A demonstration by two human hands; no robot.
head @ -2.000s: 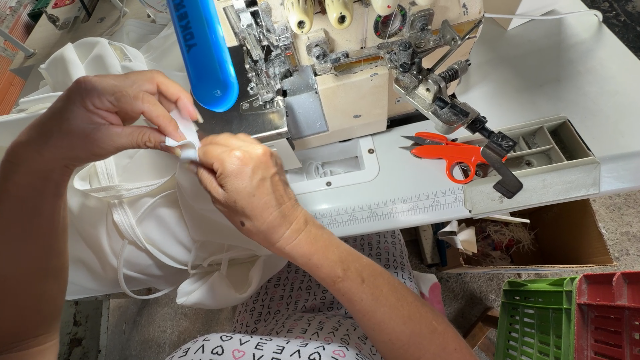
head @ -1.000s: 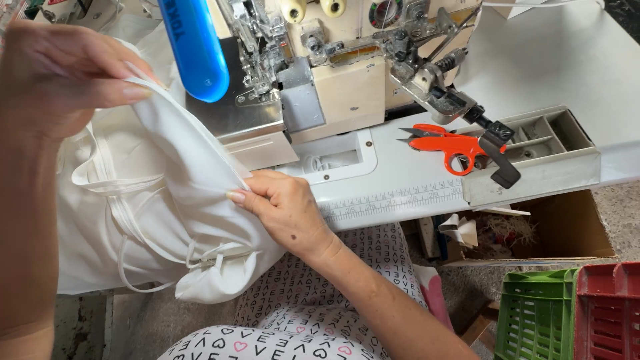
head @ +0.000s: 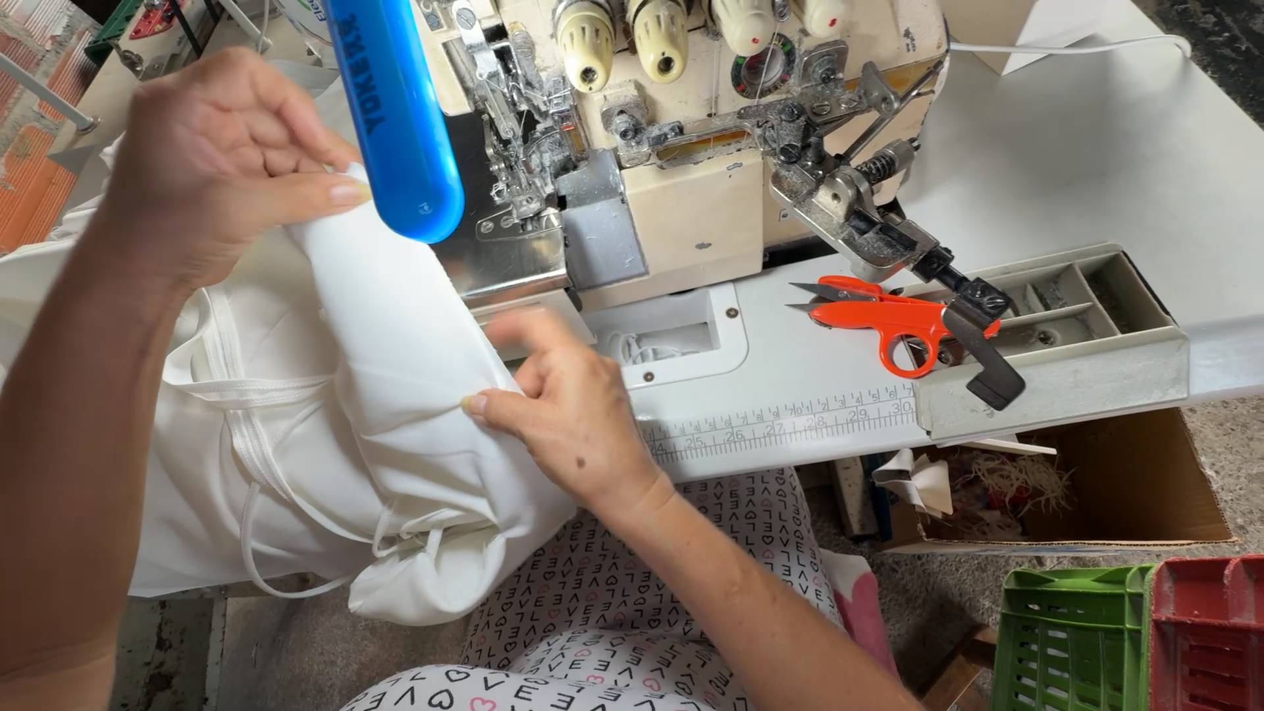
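White fabric hangs over the front edge of the sewing table and spreads across the left side. My left hand pinches its upper edge between thumb and fingers, just left of the blue plastic guard. My right hand holds the same edge lower down, thumb on top, its index finger blurred. Narrow white straps lie in loops on the cloth. An overlock sewing machine stands behind, with its metal plate right of the fabric. Orange-handled thread scissors rest at the small tray, right of my right hand.
A grey compartment tray sits on the table's front edge, beside a printed ruler. Below are a cardboard box with scraps, a green crate and a red crate. The blue guard juts out near my left hand.
My hands, close together at the edge of the fabric two seconds ago, have moved apart, and a length of edge is now stretched between them.
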